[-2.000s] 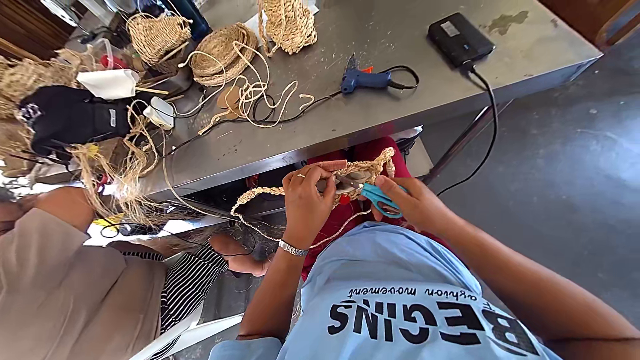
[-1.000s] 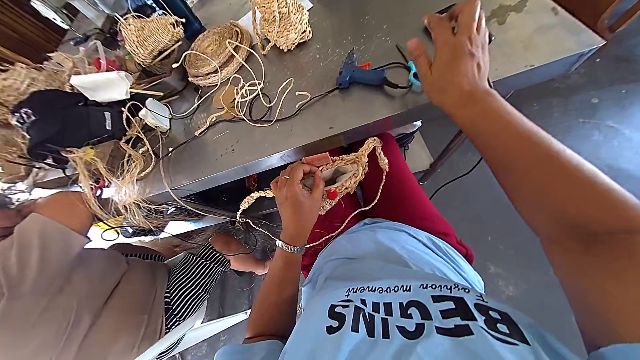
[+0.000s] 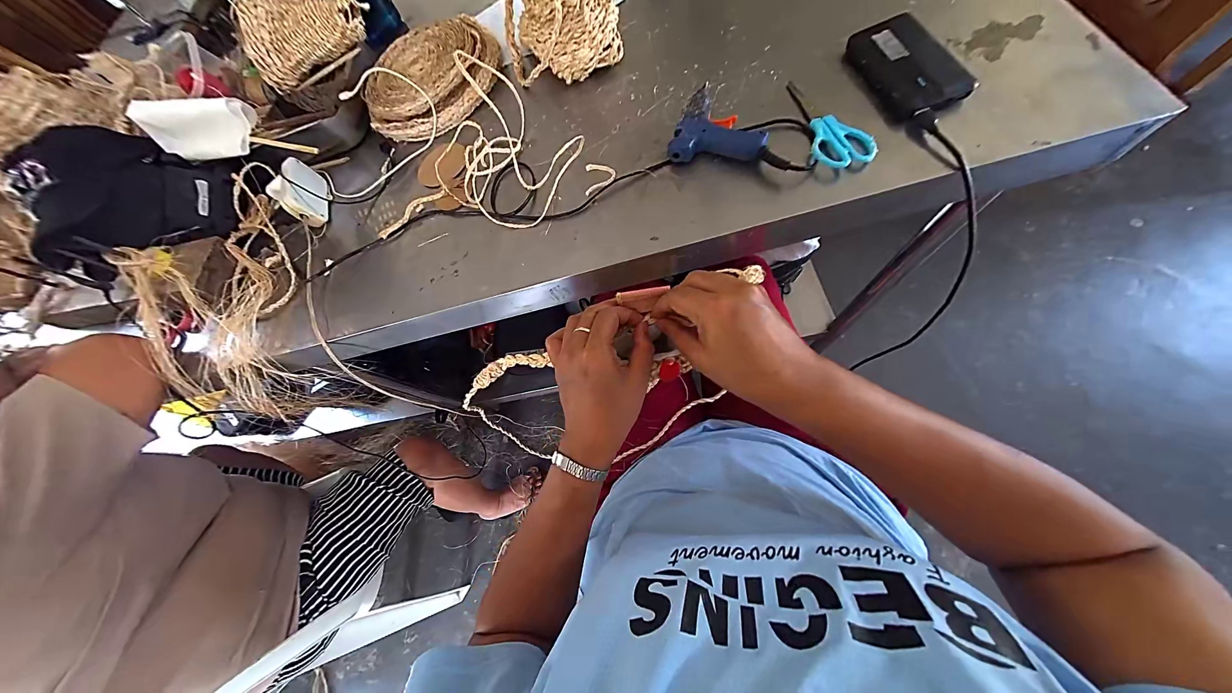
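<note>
Over my lap, both hands meet at a woven natural-fibre piece with a braided cord (image 3: pixel 510 364) and a red bead (image 3: pixel 669 369). My left hand (image 3: pixel 599 371), with a ring and a metal watch band, pinches its near side. The fingertips of my right hand (image 3: pixel 731 332) are closed on the piece right beside the left ones; what exactly they pinch is hidden. A flat pinkish-brown strip (image 3: pixel 642 295) shows just above the fingers. Turquoise-handled scissors (image 3: pixel 841 142) lie on the metal table (image 3: pixel 616 231) beside a blue glue gun (image 3: pixel 717 141).
A black box with a cable (image 3: pixel 910 67) lies at the table's right. Coiled fibre rope (image 3: pixel 433 77), loose cord, a black bag (image 3: pixel 115 197) and a white adapter (image 3: pixel 300 191) fill the left. Raffia strands (image 3: pixel 241 337) hang over the edge. A seated person (image 3: pixel 144 539) is at the left.
Two seconds ago my right hand held the scissors at the woven piece; one second ago it was over the table's right side. Now the scissors lie by the glue gun and that hand is back at the piece.
</note>
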